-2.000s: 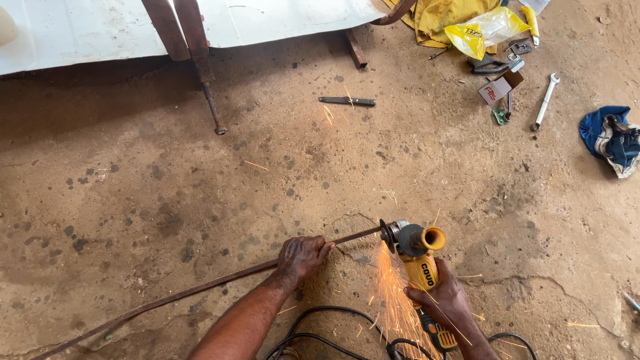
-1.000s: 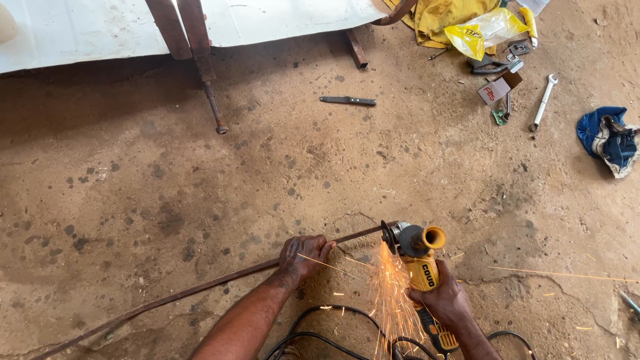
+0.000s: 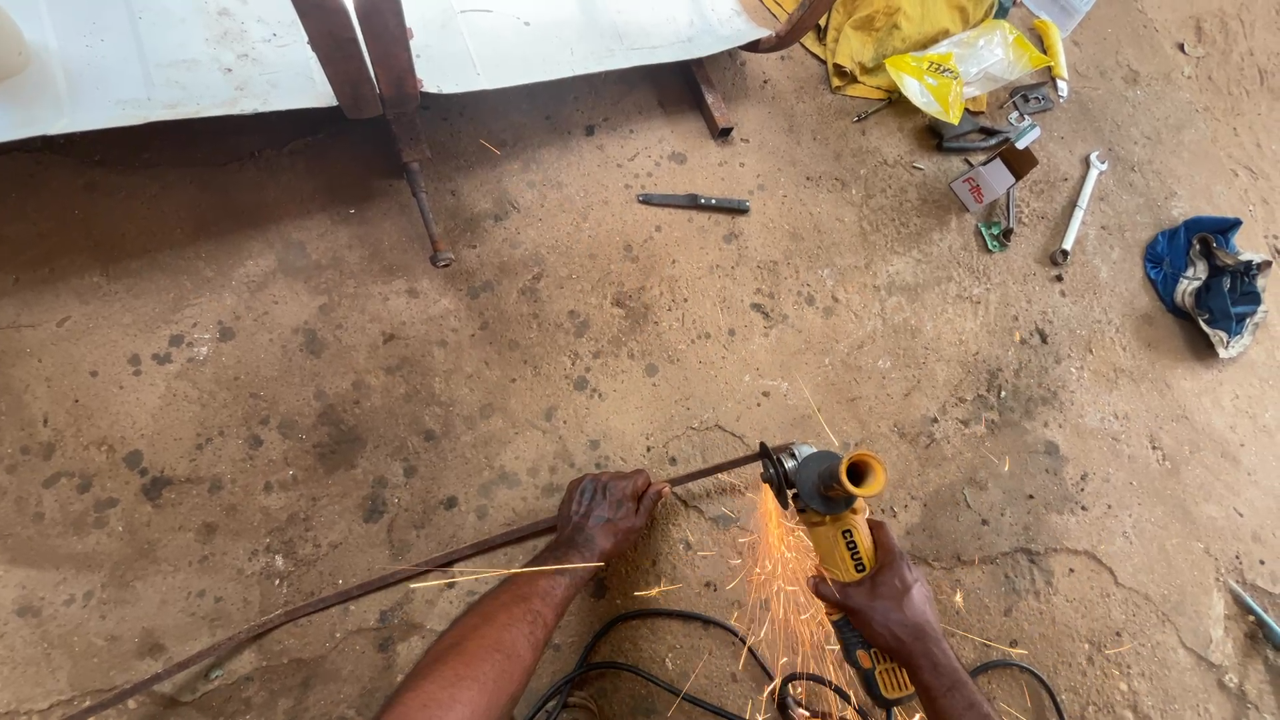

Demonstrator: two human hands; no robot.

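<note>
My left hand grips a long, thin rusty metal bar near its right end; the bar runs down to the lower left over the floor. In my right hand is a yellow and black angle grinder, held by its body. Its disc meets the bar a little to the right of my left hand, and orange sparks stream downward from there. The grinder's side handle points up toward the camera, with no hand on it.
Black cable loops by my forearms. On the concrete floor lie a knife, a combination wrench, a small box, a blue cloth item and a yellow cloth. White sheet panels and a rusty frame stand at the top.
Both hands, the bar and the grinder have kept nearly the same positions. Only the spray of sparks differs in shape between the frames.
</note>
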